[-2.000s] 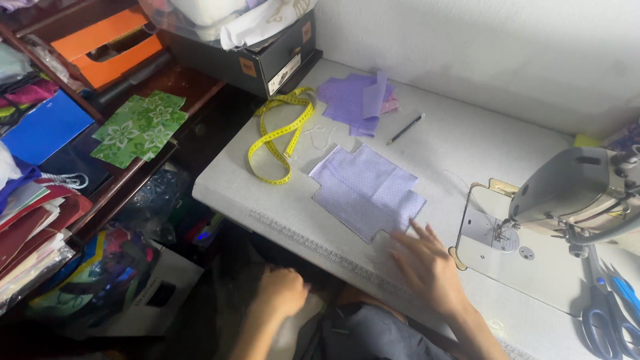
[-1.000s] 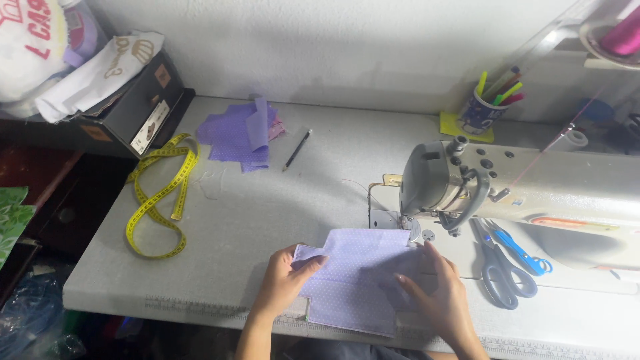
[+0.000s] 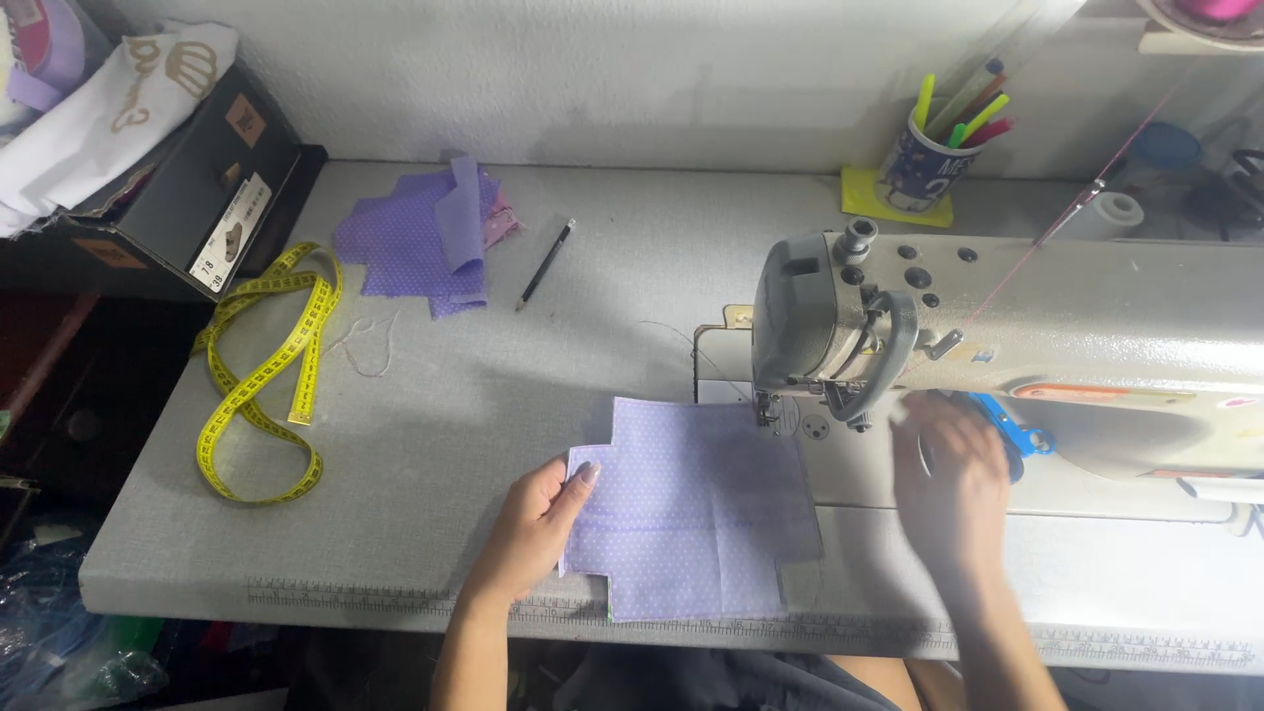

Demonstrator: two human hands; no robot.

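Note:
My left hand [image 3: 533, 528] pinches the left edge of a lilac polka-dot fabric piece [image 3: 691, 504] with notched corners, which lies flat on the sewing table. The far right corner of the fabric touches the throat plate area beside the presser foot [image 3: 766, 407] of the sewing machine [image 3: 1047, 326]. Blurred, my right hand [image 3: 953, 474] is below the machine arm, over the dark handles of a pair of scissors that it mostly hides; whether it grips them cannot be told. Blue-handled snips [image 3: 1017, 427] lie just beyond it.
A yellow tape measure [image 3: 242, 390] lies looped at left, near a black shoebox [image 3: 178, 197]. Darker purple fabric pieces [image 3: 415, 232] and a black pencil [image 3: 545, 265] are further back. A cup of markers [image 3: 923, 168] stands behind the machine. A printed ruler [image 3: 395, 602] runs along the front edge.
The view has swung right from the first frame. My right hand has left the lilac fabric and moved right, to the scissors. My left hand still holds the fabric's left edge.

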